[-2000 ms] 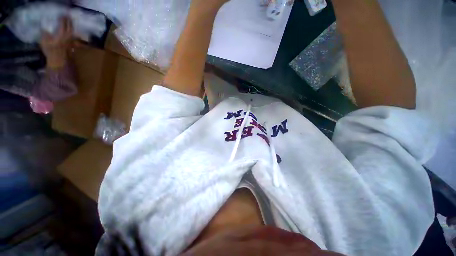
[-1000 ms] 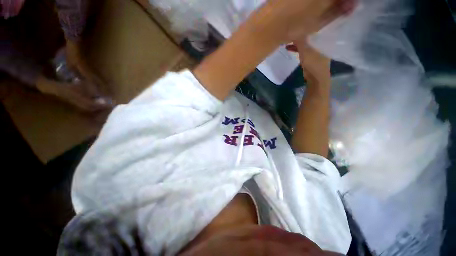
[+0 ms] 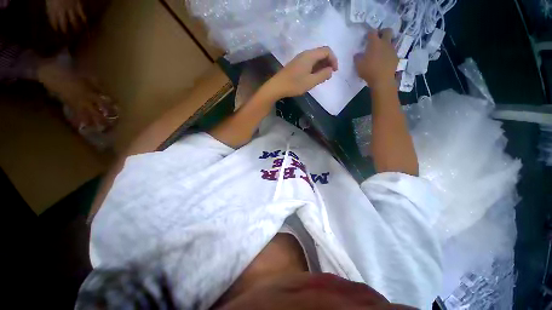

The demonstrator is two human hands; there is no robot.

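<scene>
My left hand [image 3: 302, 72] is over the white paper [image 3: 340, 91], its fingers curled with a gap to the thumb; nothing shows in it. My right hand [image 3: 378, 59] is at the paper's right edge, fingertips pointing up at white adapters. Whether it grips one is hard to tell. Unpacked white adapters [image 3: 417, 62] with tangled cords lie at the top right, beside and above my right hand. Shiny clear bagged bundles [image 3: 242, 27] lie at the top, left of the paper.
A cloudy white stack of empty bags [image 3: 463, 163] lies right of my right forearm. An open brown carton [image 3: 151, 66] stands at the left; another person's hands [image 3: 82, 100] are over it, one on a clear bundle. The dark green table [image 3: 484, 36] has a metal edge.
My hands have moved down and apart from the raised, cloudy bag material at the upper right. The bag stack now lies lower, and the adapter pile has come into view.
</scene>
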